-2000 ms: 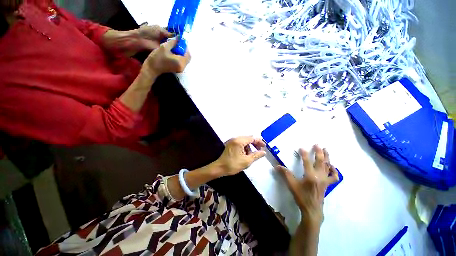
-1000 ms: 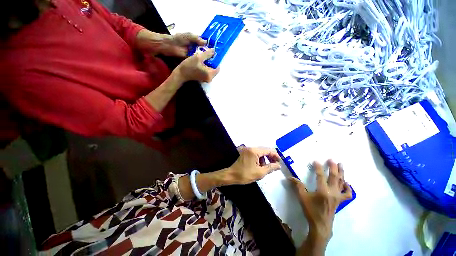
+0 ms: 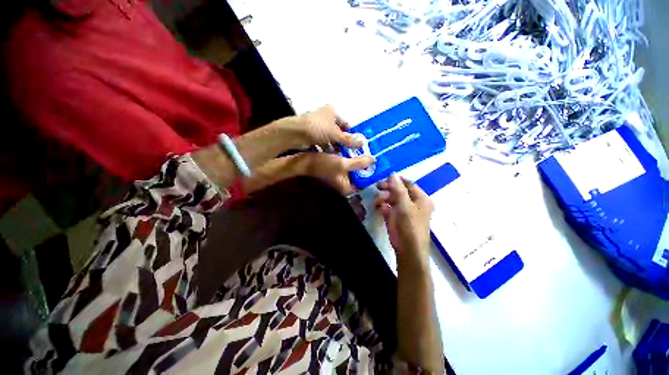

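Observation:
A blue inner tray (image 3: 419, 150) with a looped white cable (image 3: 392, 146) is held over the table's near edge. My left hand (image 3: 323, 128), with a pale bracelet at the wrist, has its fingers on the tray's left end, by the cable loop. A co-worker's hand (image 3: 328, 168) is on the same end, just below mine. My right hand (image 3: 407, 212) is at the tray's lower edge, fingers bent and apart; whether it touches the tray is unclear. A blue-and-white retail box (image 3: 469, 234) lies flat on the table beside it.
A tangled pile of white cables (image 3: 528, 73) covers the far table. A stack of blue-and-white box blanks (image 3: 609, 212) lies at right. Dark blue boxes (image 3: 653, 351) stand at lower right, near a pale ring (image 3: 622, 322). The co-worker in red (image 3: 110, 88) is at left.
My left hand has left the retail box and moved up-left onto the tray. My right hand has come off the box towards the tray. The co-worker's tray has come closer.

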